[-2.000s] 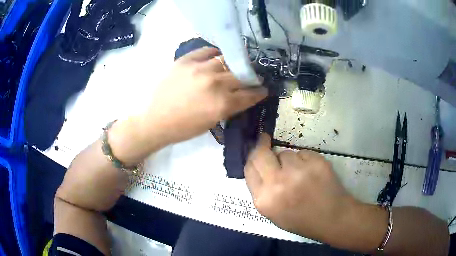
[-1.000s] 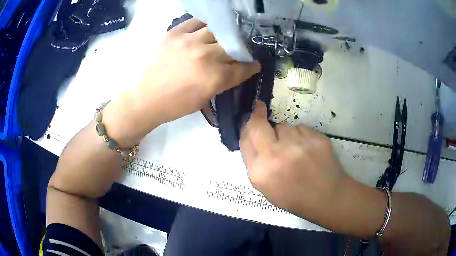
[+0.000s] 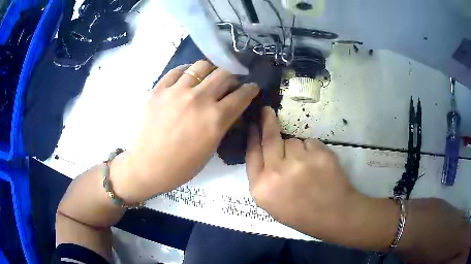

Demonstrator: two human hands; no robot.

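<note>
A black fabric pouch piece (image 3: 235,147) lies on the white sewing-machine table, its upper end at the metal thread guides and needle area. The needle and presser foot cannot be made out clearly. My left hand (image 3: 191,116) lies over the left part of the piece, fingers bent, thumb and fingertips pressing on it near the needle area. My right hand (image 3: 304,180) holds the piece's lower right edge, with its fingertips on the fabric. Both hands are bare. A pale, blurred machine part (image 3: 206,38) hangs over the piece's upper end.
A ribbed cream knob (image 3: 304,89) stands right of the fabric. Black snips (image 3: 413,139) and a purple-handled screwdriver (image 3: 451,149) lie at the right. Zipper-trimmed black pieces (image 3: 93,31) and a blue bin rim (image 3: 23,98) are at the left. A printed ruler runs along the front edge.
The black piece has turned and its lower end looks wider and rounder, with no zipper line visible now. My left hand has shifted down and spread over more of it. The right hand stays at its lower right edge.
</note>
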